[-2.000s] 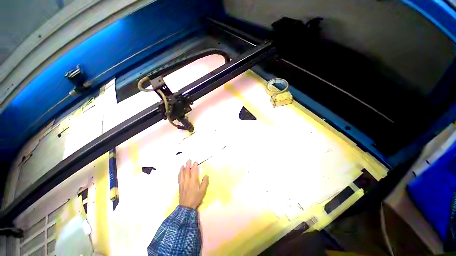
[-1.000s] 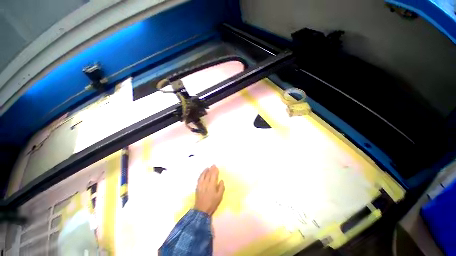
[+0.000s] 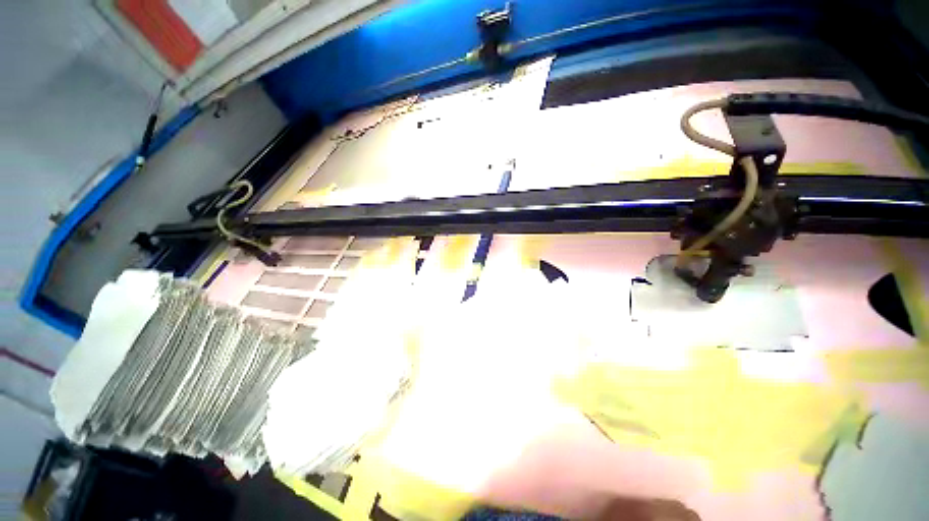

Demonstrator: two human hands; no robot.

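A pale grey-white work piece (image 3: pixel 662 310) lies on the pink, yellow-taped template board (image 3: pixel 581 407), below the laser head (image 3: pixel 728 239). The laser head hides part of it. Another pale grey piece (image 3: pixel 886 473) is cut off at the lower right edge; what holds it, if anything, does not show. My left hand (image 3: pixel 642 509) is blurred and cut off at the bottom edge, with a bit of dark blue sleeve beside it. Its fingers and any grip cannot be made out. My right hand is not in view.
A fanned stack of whitish layers (image 3: pixel 204 371) stands at left front. The black gantry rail (image 3: pixel 458 219) crosses the bed. A dark blue stick (image 3: pixel 479 259) lies partly under it. Black openings (image 3: pixel 891 303) show in the board. Dark items sit lower left.
The view has swung left, bringing the stack in and the tape roll out. My left hand has gone from the board's middle to the bottom edge. A pale piece now shows below the laser head.
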